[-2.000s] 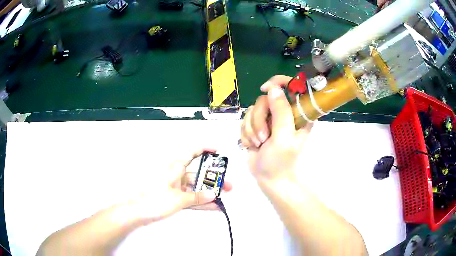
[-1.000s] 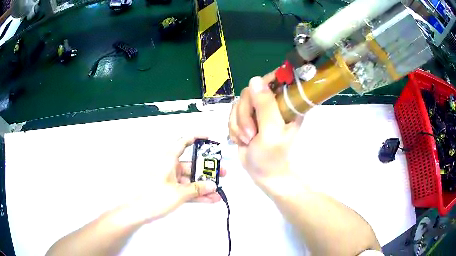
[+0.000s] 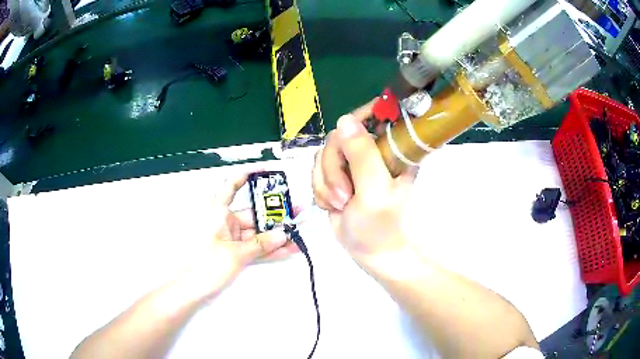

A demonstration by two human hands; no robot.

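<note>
My left hand (image 3: 242,235) holds an open black power adapter unit (image 3: 257,210) above the white sheet, board side up. A yellow transformer (image 3: 274,208) and silvery and white parts show on its board. A black cord (image 3: 312,280) hangs from its near end. My right hand (image 3: 365,189) is shut on the glue gun (image 3: 438,126), which has an amber barrel with white ties and a red part. The pale nozzle tip shows faintly near the lower right end of the unit; I cannot tell whether it touches.
A yellow-black striped bar (image 3: 297,84) crosses the green conveyor belt (image 3: 189,119), which carries scattered units. A red basket (image 3: 586,203) of black units stands at the right. A small black piece (image 3: 545,205) lies left of it on the white sheet (image 3: 484,231).
The unit in my left hand has moved up and left. My right hand and the glue gun have also shifted left, and the nozzle end is now close to the unit's near end.
</note>
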